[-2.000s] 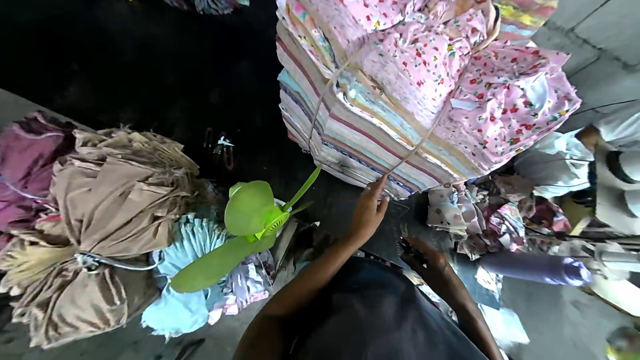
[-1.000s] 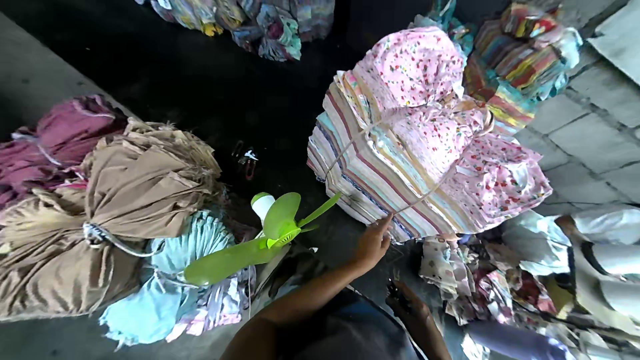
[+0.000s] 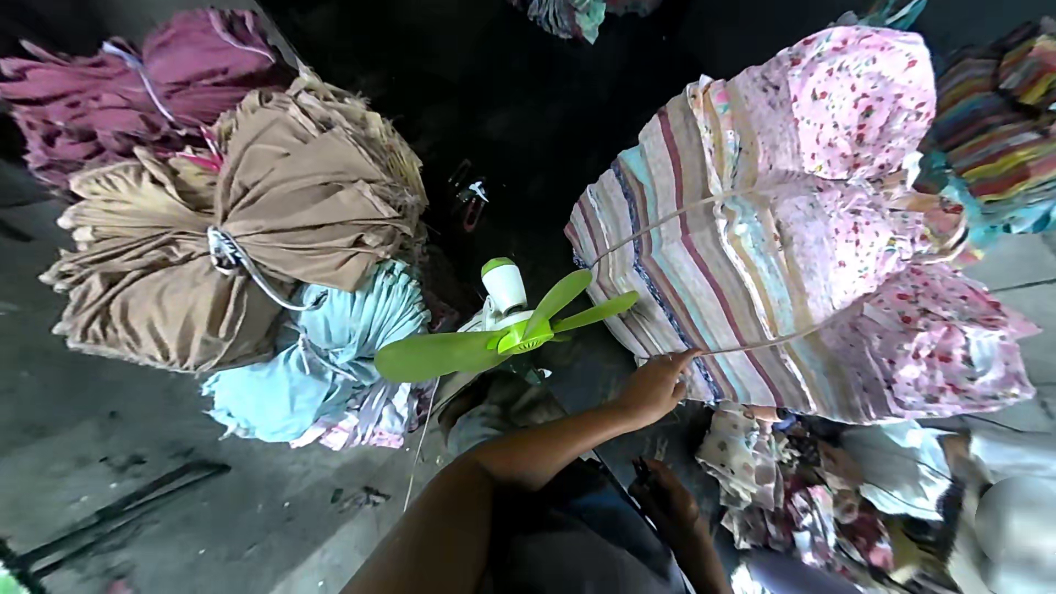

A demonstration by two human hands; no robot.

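A large bundle of folded striped and pink floral cloth point(image 3: 709, 256) fills the right of the head view. Thin cord point(image 3: 763, 340) runs around it and pinches it in at the far side. At the bundle's near edge, the fingers of my left hand point(image 3: 656, 392) are closed on that cord. Lower down, near my lap, my right hand point(image 3: 670, 499) is curled around a small dark object, too shaded to identify; it does not touch the bundle.
A small fan with green blades point(image 3: 528, 330) stands between the bundle and my left forearm. Tied brown cloth point(image 3: 305, 206), maroon cloth point(image 3: 165, 74) and light blue cloth point(image 3: 280, 392) lie at left. Loose cloth pieces point(image 3: 742, 462) and a seated or crouching person's pale clothing point(image 3: 1006, 462) are at lower right.
The view has shifted and turned, so the bundle and the fan sit differently in it. My left hand stays at the cord on the bundle's edge; my right hand remains low, near my lap.
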